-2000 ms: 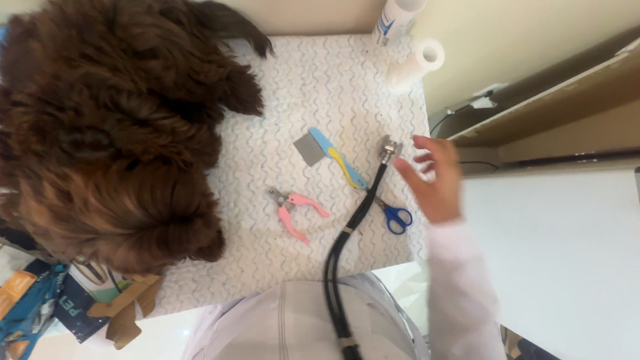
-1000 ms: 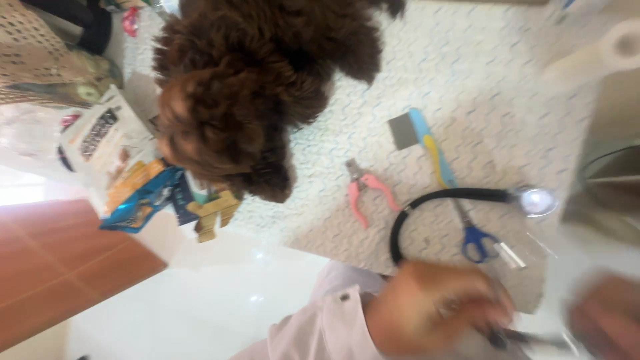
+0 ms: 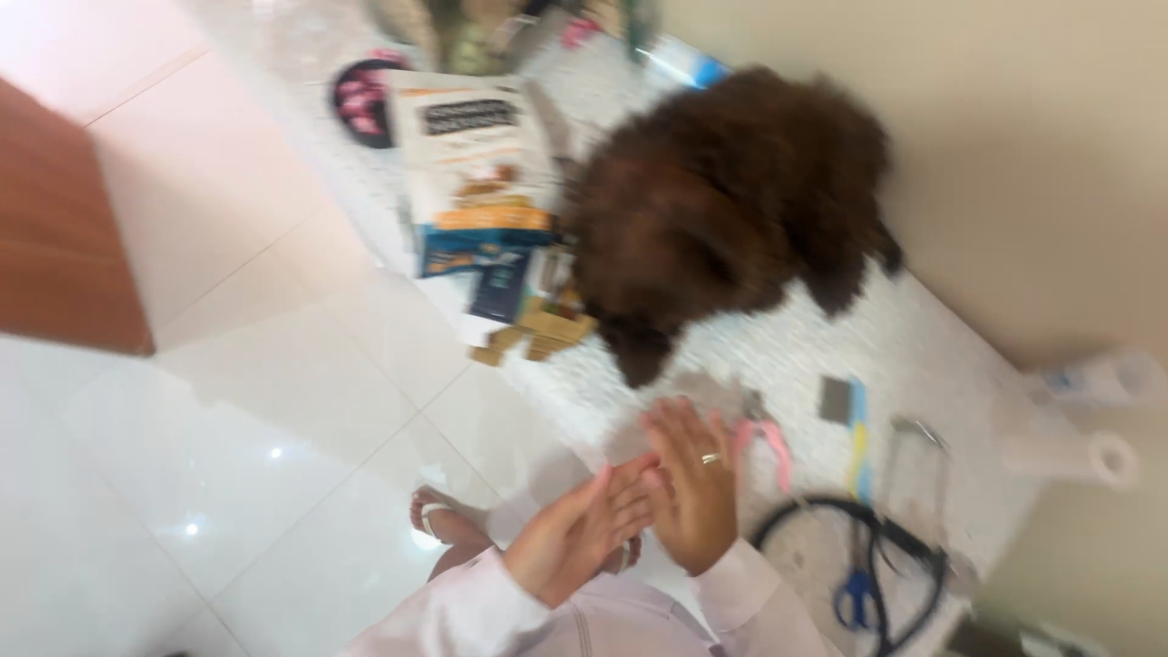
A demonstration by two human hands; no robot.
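Note:
My left hand (image 3: 584,529) is palm up with its fingers spread a little. Against it rests my right hand (image 3: 698,484), which wears a ring; neither hand holds a thing. Just beyond them a brown curly-haired dog (image 3: 721,201) is on the patterned table cover, its head low. Pink nail clippers (image 3: 776,452) lie beside my right hand, partly hidden by it. Farther right are a blue and yellow comb (image 3: 858,438), a black stethoscope (image 3: 912,538) in a loop, and blue-handled scissors (image 3: 853,598) partly under its tube.
At the table's left edge stand a food bag (image 3: 474,164), a blue packet (image 3: 474,251), torn cardboard (image 3: 547,333) and a dark bowl (image 3: 362,102). Two white rolls (image 3: 1068,459) (image 3: 1100,376) are by the wall. White floor tiles (image 3: 301,438) and a brown wooden panel (image 3: 64,228) lie left.
The stethoscope, whose end was near my hands a second ago, now lies looped on the table. My hands have come together beside the dog. The view has swung left.

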